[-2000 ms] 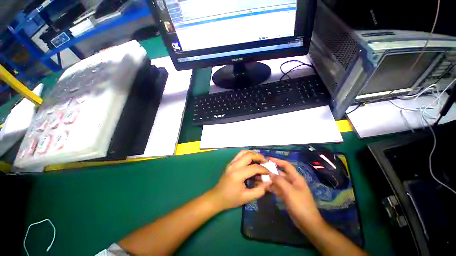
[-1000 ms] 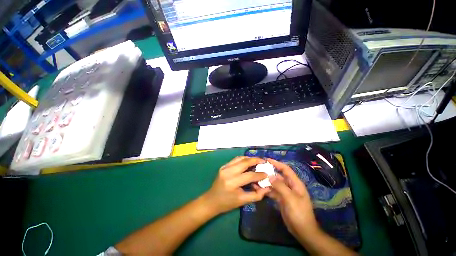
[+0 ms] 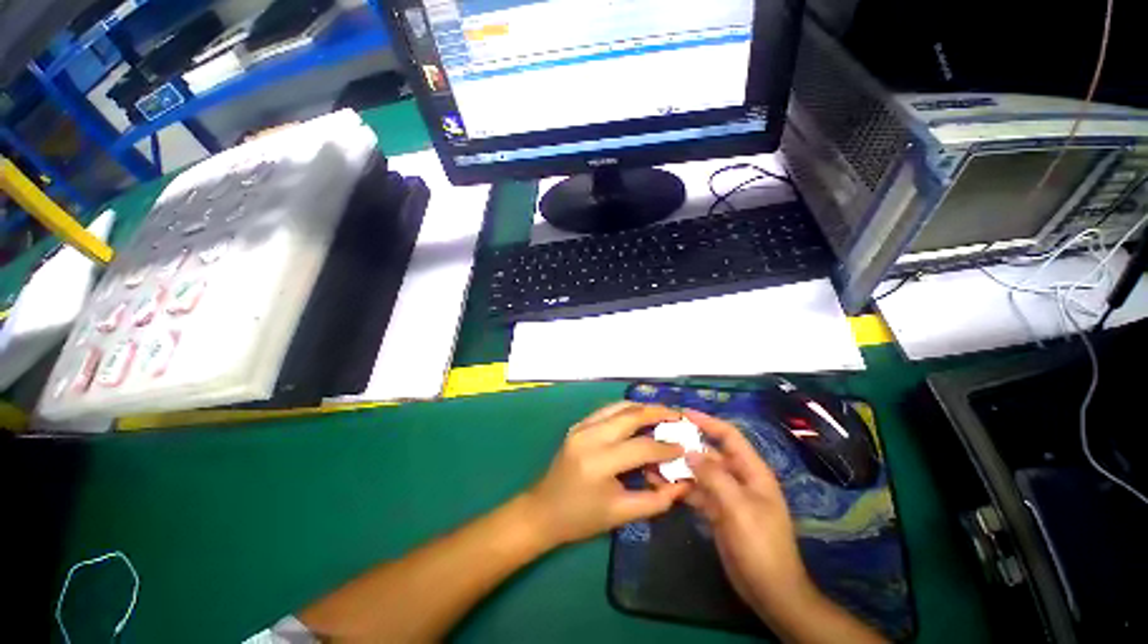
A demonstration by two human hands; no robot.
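A small white device (image 3: 680, 435) is held between my two hands, above the upper left part of the mouse mat (image 3: 831, 535). My left hand (image 3: 604, 472) grips it from the left with curled fingers. My right hand (image 3: 745, 503) holds it from the right with thumb and fingers. The fingers cover much of the device, and its markings cannot be made out.
A black mouse (image 3: 825, 434) lies on the mat. Behind are a keyboard (image 3: 655, 258), a monitor (image 3: 604, 76) and a grey bench tester (image 3: 995, 189). White translucent trays (image 3: 271, 296) stand at left. An open dark box (image 3: 995, 466) is at right. A loose white cord (image 3: 136, 585) lies at lower left.
Both hands keep hold of the white device in nearly the same place, with slight finger shifts. An orange patch now shows near the top of the monitor screen. The camera view has shifted slightly.
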